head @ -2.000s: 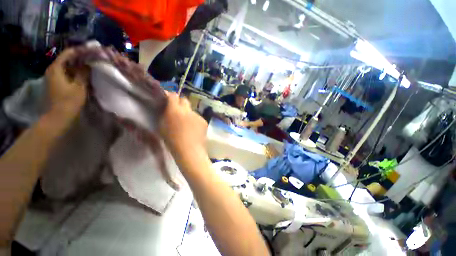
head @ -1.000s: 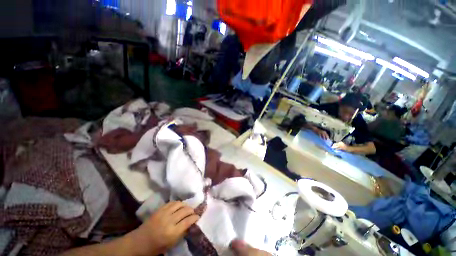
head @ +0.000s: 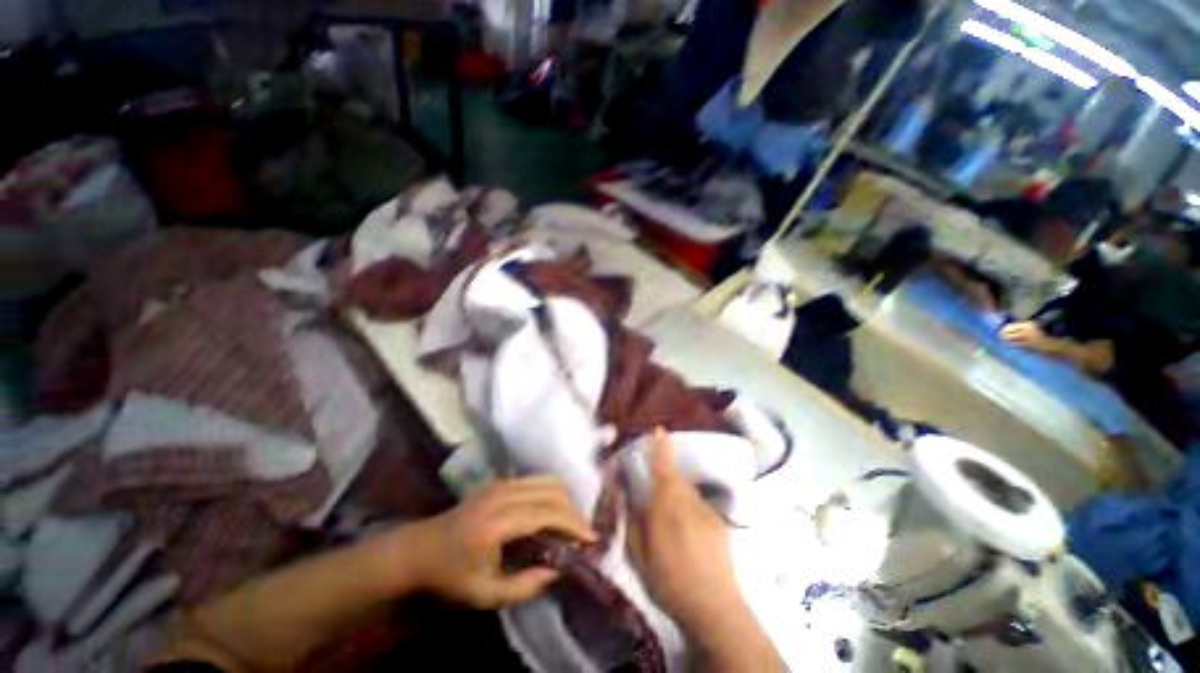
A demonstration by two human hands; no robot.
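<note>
The garment piece (head: 546,381), whitish reverse with brown-red speckled edges, lies bunched on the table in front of me. Plain rust-brown fabric (head: 645,381) shows along its right side. My left hand (head: 507,539) is curled around a speckled edge of the garment piece. My right hand (head: 684,546) lies on the garment piece just right of it, thumb side up; its fingertips are hidden, so its grip is unclear. The sewing machine (head: 948,579) stands at the lower right, its needle area washed out by glare.
A white tape roll (head: 987,497) sits on the machine head. A heap of speckled and whitish cut panels (head: 211,394) lies at left beside the table. A person's hand (head: 1040,339) is over blue fabric (head: 974,329) at the neighbouring machine. A pole (head: 855,125) stands behind the table.
The garment piece, held up two seconds ago, now lies on the table. Since one second ago, the view has turned left and my right hand has come further into view, close to my left.
</note>
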